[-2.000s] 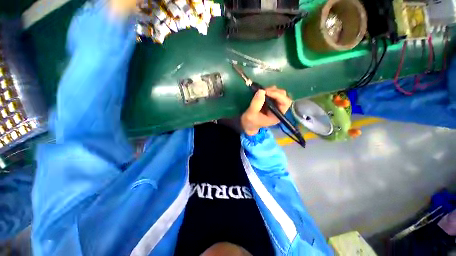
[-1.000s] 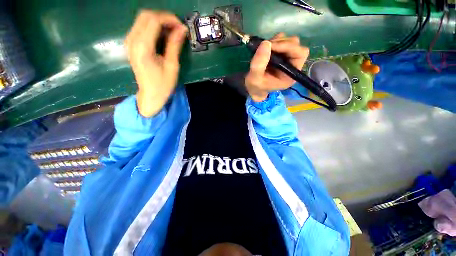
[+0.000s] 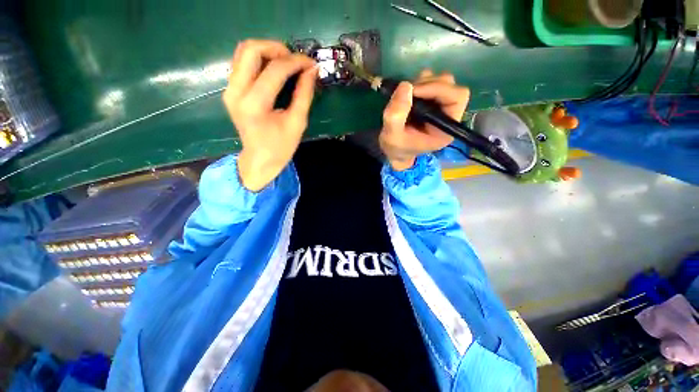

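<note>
My right hand (image 3: 420,115) grips the black soldering iron (image 3: 460,134) like a pencil. Its metal tip points left, at the right side of the small device assembly (image 3: 331,63). The assembly is dark-rimmed with white and silver parts inside, and sits in the flat metal fixture (image 3: 365,52). My left hand (image 3: 270,107) is at the fixture's left, thumb and fingertips pinched at the assembly's left edge. A thin pale solder wire (image 3: 153,112) runs from the left across the bench to this hand. Its end at the fingertips is too small to make out.
Tweezers (image 3: 452,24) lie beyond the fixture to the right. A green tray (image 3: 543,27) with a round brown pot (image 3: 615,9) is at the upper right, near black and red leads. A green cartoon fan (image 3: 548,144) is at the bench edge. Stacked clear trays (image 3: 115,222) stand lower left.
My left hand came back from the battery pile, then moved right to the assembly. The iron came to the assembly and stays there. The view has shifted; the pile is out of sight.
</note>
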